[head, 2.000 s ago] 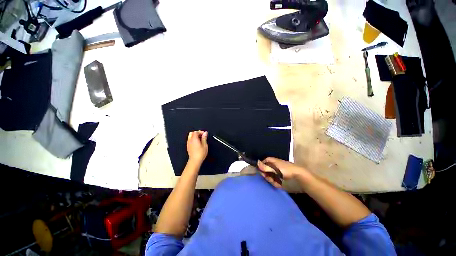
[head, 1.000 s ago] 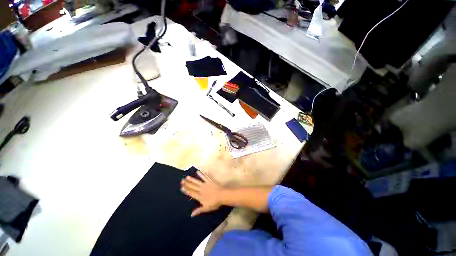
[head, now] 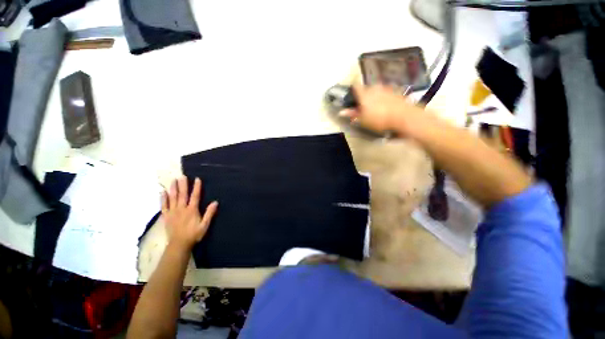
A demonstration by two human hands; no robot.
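Observation:
A black garment panel (head: 278, 198) lies flat on the white-covered table, with a white slit near its right end and white edges showing under its right and lower sides. My left hand (head: 185, 215) lies flat with fingers spread on the panel's left edge. My right hand (head: 379, 109) grips the black handle of the steam iron (head: 339, 99), beyond the panel's upper right corner. The iron is blurred and partly hidden by my hand.
The iron rest (head: 395, 68) lies bare behind the iron. Shears (head: 438, 198) lie on a mesh pad (head: 458, 222) at right, partly under my arm. White pieces (head: 99, 225), a metal block (head: 79, 109) and grey cloth (head: 40, 99) are at left. A dark cord runs at upper right.
The view has swung back left. My right hand has left the panel and taken the iron off its rest. My left hand now shows on the panel. The shears moved from my right hand to the pad.

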